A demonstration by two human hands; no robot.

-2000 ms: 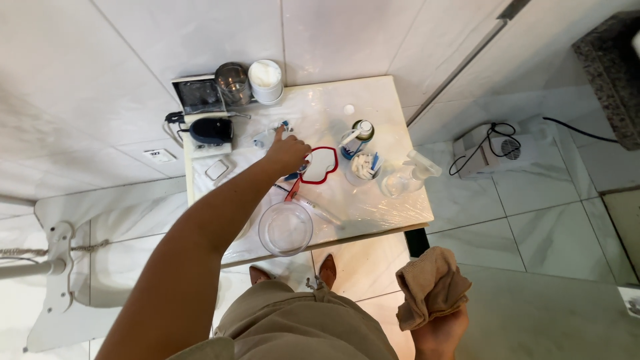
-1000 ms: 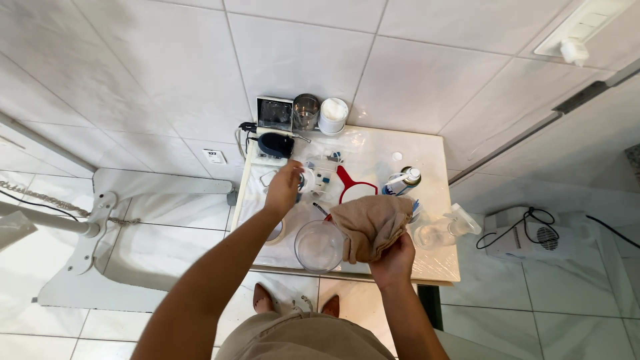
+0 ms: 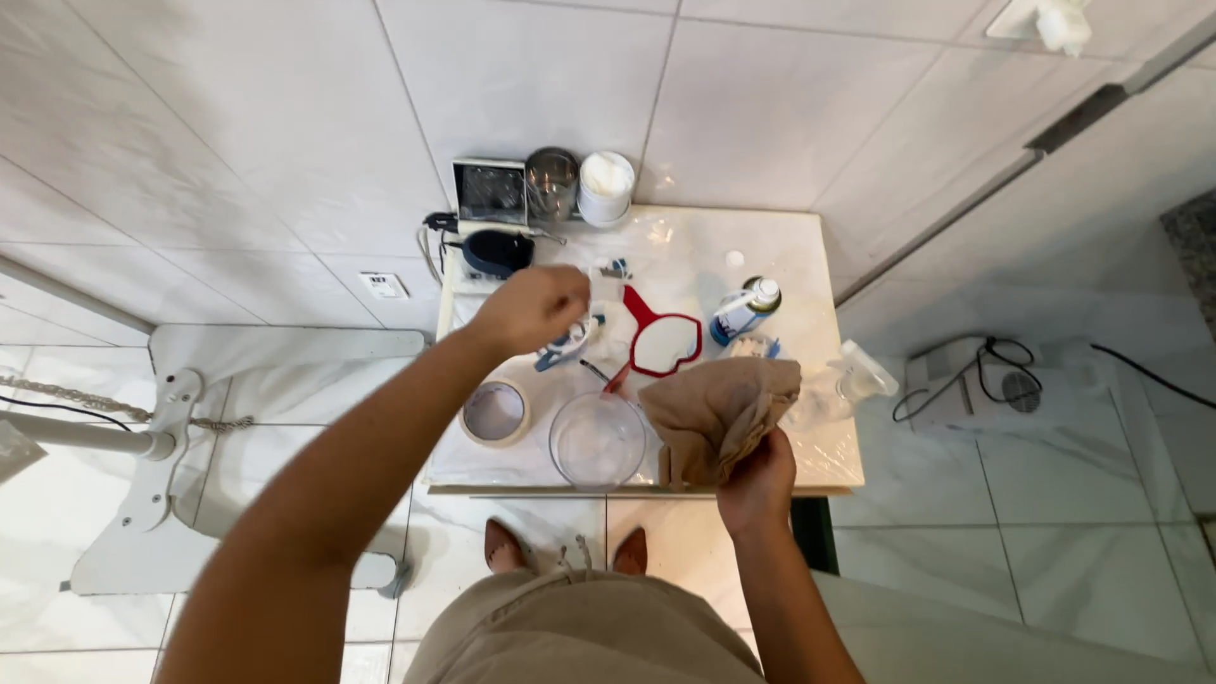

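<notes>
My left hand [image 3: 541, 309] is over the left part of a plastic-covered table [image 3: 779, 237], its fingers curled beside a clear plastic item [image 3: 605, 285]; whether it grips that is unclear. Below it lies a blue and white item [image 3: 568, 344]. My right hand [image 3: 760, 475] holds a bunched brown cloth [image 3: 717, 413] above the table's front right part. Between the hands are a red-framed hand mirror [image 3: 665, 344] and, nearer me, a clear round bowl [image 3: 597, 440]. A roll of tape [image 3: 494, 412] lies left of the bowl. A blue and white bottle [image 3: 746, 309] stands beyond the cloth.
Along the back left are a dark-screened device [image 3: 491, 193], a smoky glass jar [image 3: 552, 180], a white tub [image 3: 606, 187] and a black rounded object [image 3: 499, 253]. A clear spray bottle [image 3: 860, 375] is at the right edge. A white corded appliance [image 3: 988, 385] stands on the floor.
The brown cloth and my right hand have come from beside the table to over its front part. My left hand has lifted from the small items it was touching. The view has shifted.
</notes>
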